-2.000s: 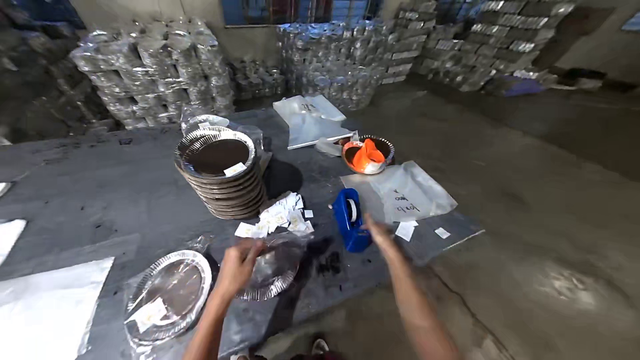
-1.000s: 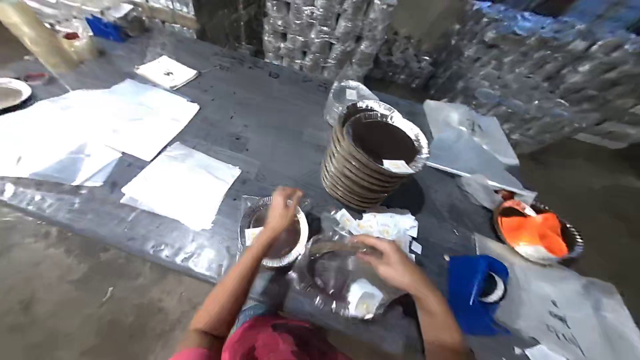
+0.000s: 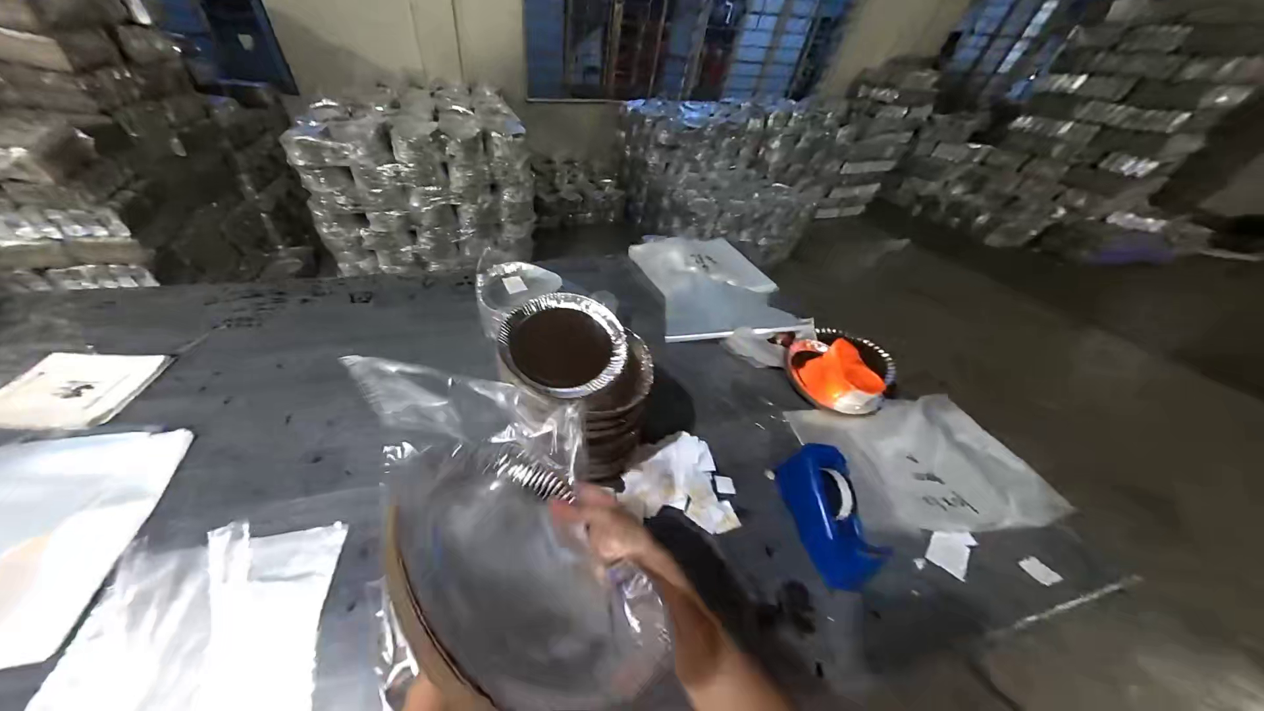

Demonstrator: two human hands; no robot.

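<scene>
My right hand (image 3: 617,538) grips the upper right edge of a round plate in a clear plastic bag (image 3: 513,583), raised close to the camera. My left hand (image 3: 430,694) shows only in part at the lower left edge of this bagged plate; its fingers are hidden. Behind it stands a stack of round brown plates (image 3: 612,434), topped by a plate with a fluted silver rim (image 3: 563,346). White paper slips (image 3: 676,479) lie at the foot of the stack. A blue tape dispenser (image 3: 825,513) is to the right of my right hand.
An orange item (image 3: 841,373) sits in a fluted dish (image 3: 889,363) at the right. Plastic bags (image 3: 938,469) lie near the table's right edge, and white sheets (image 3: 272,602) at the left. Wrapped stacks (image 3: 415,188) stand along the wall.
The bagged plate is now held up close in front of me; a second ago my hands were low over bagged plates on the table. The view has swung considerably.
</scene>
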